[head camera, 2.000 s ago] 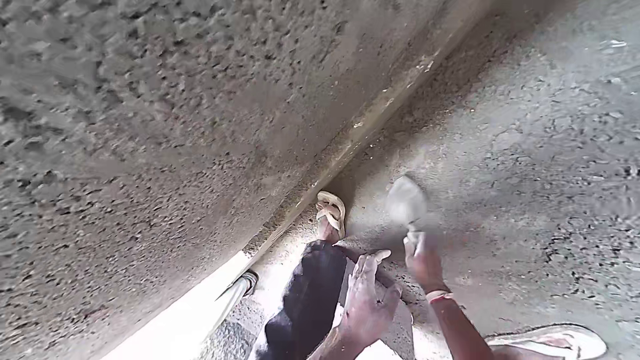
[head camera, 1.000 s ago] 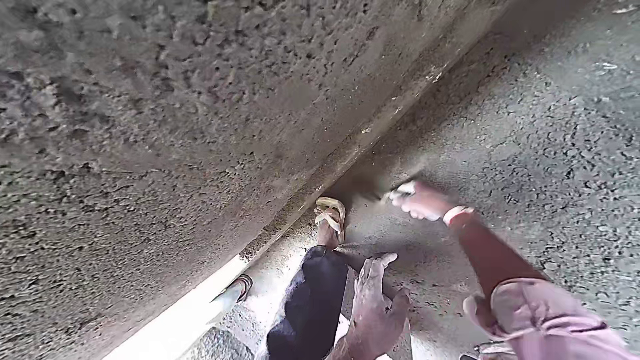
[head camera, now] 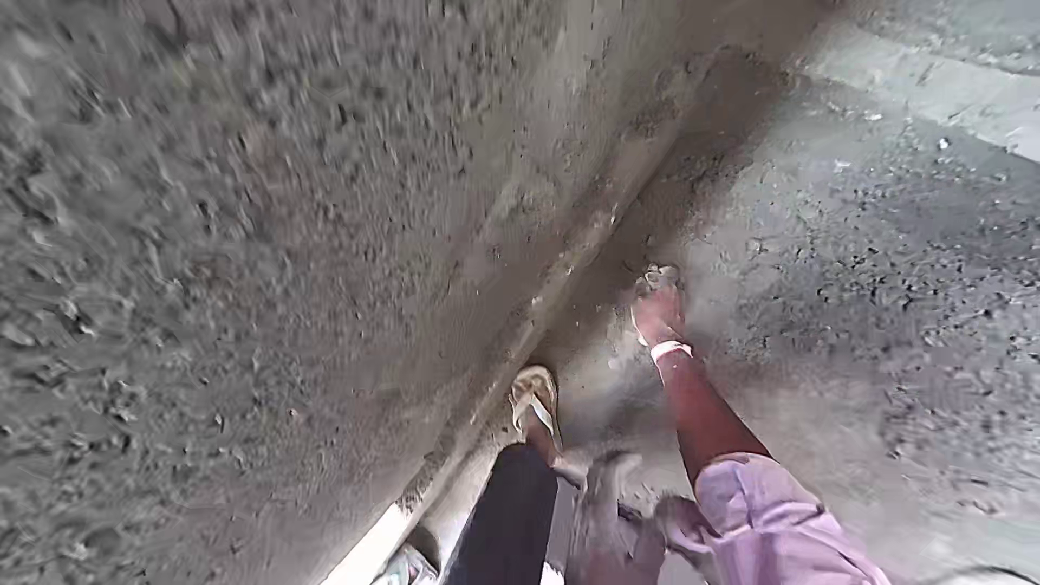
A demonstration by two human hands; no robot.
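My right hand (head camera: 660,309), with a pale band at its wrist, reaches forward low over the grey floor, close to the foot of the wall. Its dusty fingers are curled in a grip, but the trowel seen in it before is hardly discernible now; its blade is hidden or blurred. My left hand (head camera: 605,504), coated in grey dust and blurred, is at the bottom centre beside the dark trouser leg. Its fingers are apart and nothing shows in it. Smooth, darker mortar or cement (head camera: 642,236) runs along the join of wall and floor.
A rough plastered wall (head camera: 244,244) fills the left side. A sandalled foot (head camera: 535,398) stands against its base. Coarse grit lies over the floor (head camera: 877,284) at right. A paler strip (head camera: 926,81) crosses the upper right, and a bright gap (head camera: 374,544) shows at lower left.
The trowel, clearly visible in my right hand two seconds ago, is now hard to make out. My right arm has stretched out, with its pink sleeve now in view. My left hand stays low.
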